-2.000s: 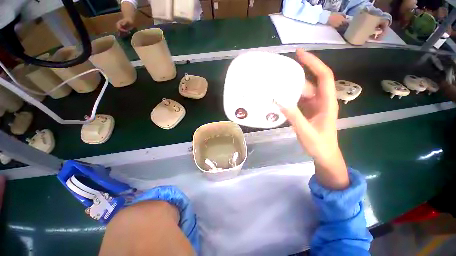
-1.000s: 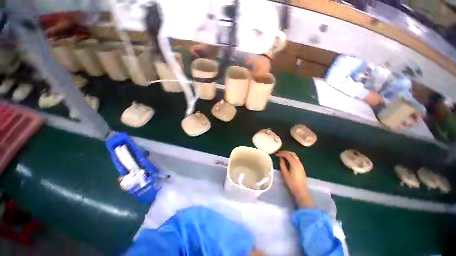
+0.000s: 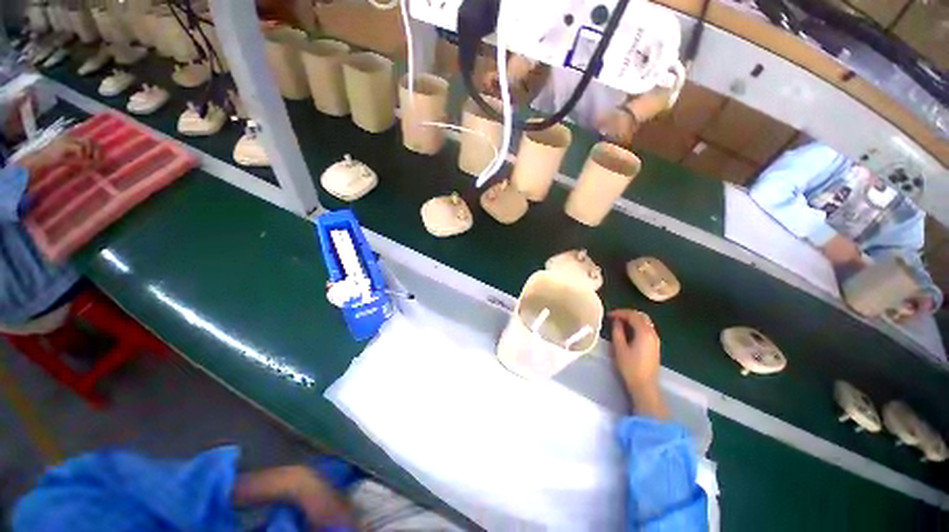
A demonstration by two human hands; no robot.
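An open beige housing stands upright on the whitish sheet near the belt edge. Small white pieces show inside it. My right hand rests just right of the housing, fingers bent and a little apart, with nothing seen in it. My left hand is low at the bottom left, away from the housing and blurred; whether it holds anything cannot be told. An end cap lies on the belt just behind the housing, partly hidden, and another end cap lies to its right.
A blue dispenser stands left of the sheet by a grey post. More housings and end caps are on the belt. White and black cables hang over it. A red tray and people's sleeves and hands are around.
The view has swung left. The large cap that my right hand held up is no longer in it; the hand is down beside the housing. My left hand has moved away to the lower left.
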